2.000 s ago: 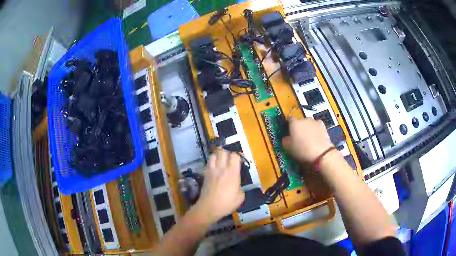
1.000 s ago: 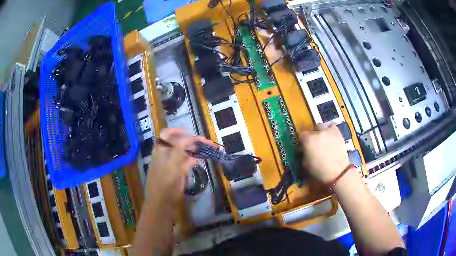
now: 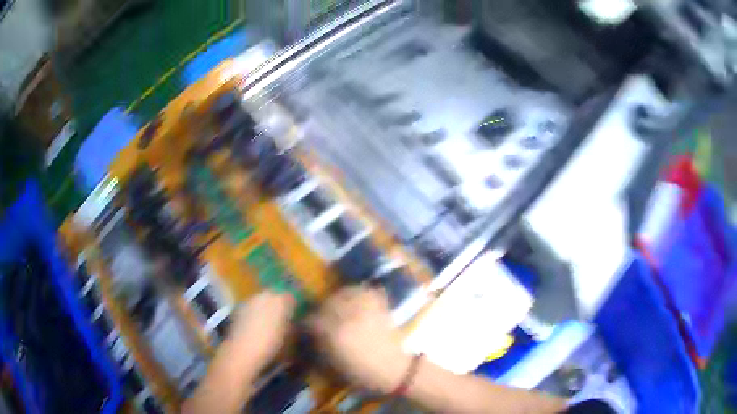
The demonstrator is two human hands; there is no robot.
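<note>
The whole view is blurred. The orange test tray (image 3: 253, 251) lies in front of me, with dark adapters (image 3: 275, 171) along its sides at the far end and empty sockets (image 3: 310, 202) on the right strip. My left hand (image 3: 263, 323) is over the near part of the tray, beside the green connector board (image 3: 271, 268). My right hand (image 3: 353, 327) is close to it on the right, at the near right part of the tray. Dark material shows between and below the hands. Blur hides the fingers and anything they hold.
The blue basket (image 3: 69, 295) of dark adapters is at the left edge. The grey station plate (image 3: 452, 105) lies beyond the tray to the right. A white surface (image 3: 477, 311) and blue bins (image 3: 646, 323) are at the lower right. Green floor shows at the upper left.
The view has swung to the right, so tray and basket appear further left. My left hand has moved from the tray's left side to near my right hand at the connector board.
</note>
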